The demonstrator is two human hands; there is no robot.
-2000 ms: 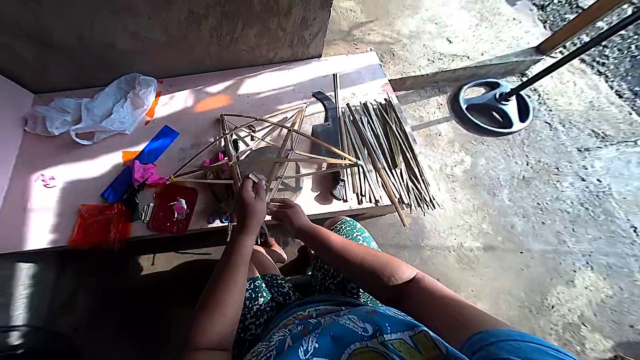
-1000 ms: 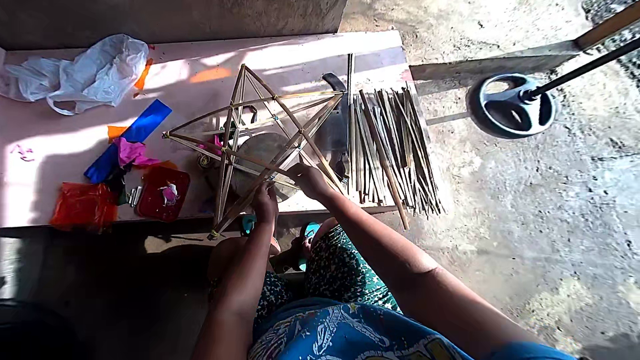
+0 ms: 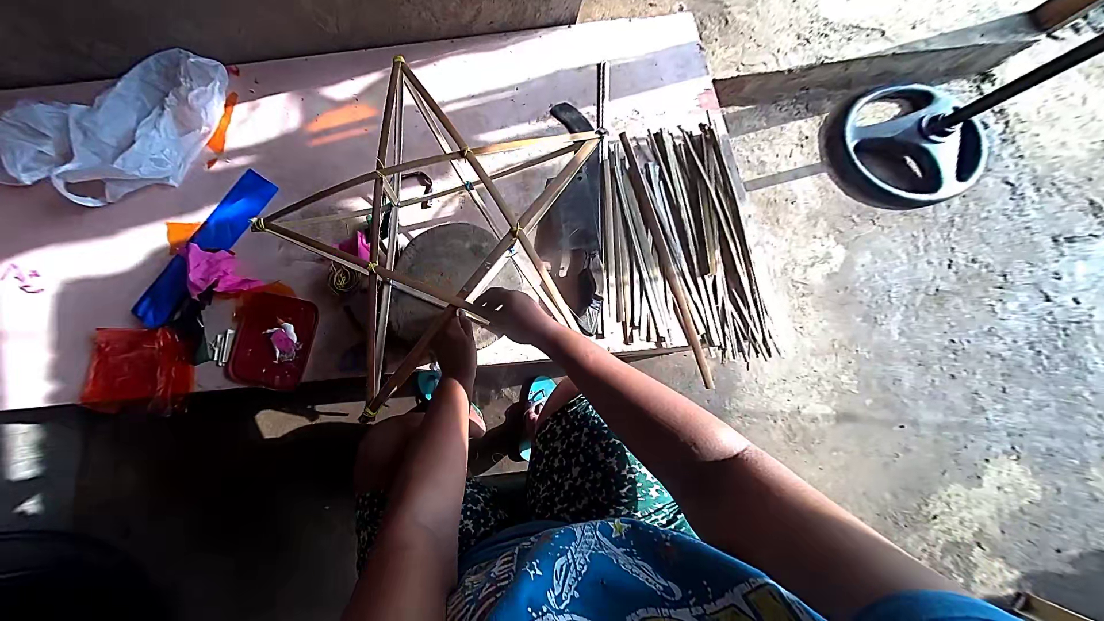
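A star-shaped frame of thin bamboo-like sticks (image 3: 490, 194), tied at its points and crossings, is held above the near part of the table. My left hand (image 3: 454, 345) grips a stick low on the star, where two sticks cross. My right hand (image 3: 515, 316) is closed around a stick end just right of that crossing; its fingertips are partly hidden. Behind the star lies a round wooden block (image 3: 448, 250). To its right, a wide-bladed knife (image 3: 576, 216) lies partly covered by the sticks. A coil of yellow tie (image 3: 342, 278) is left of the block.
Loose split sticks (image 3: 681, 250) cover the table's right end. At left are a white plastic bag (image 3: 142, 121), blue sheet strips (image 3: 237, 207), pink sheet (image 3: 216, 269), red sheet (image 3: 138, 366) and a red tray (image 3: 302, 371). A round stand base (image 3: 914, 142) stands on the concrete floor.
The star has been turned and spread out more openly to view since two seconds ago. Both hands have shifted to the right along it, and the right hand now sits at a stick end.
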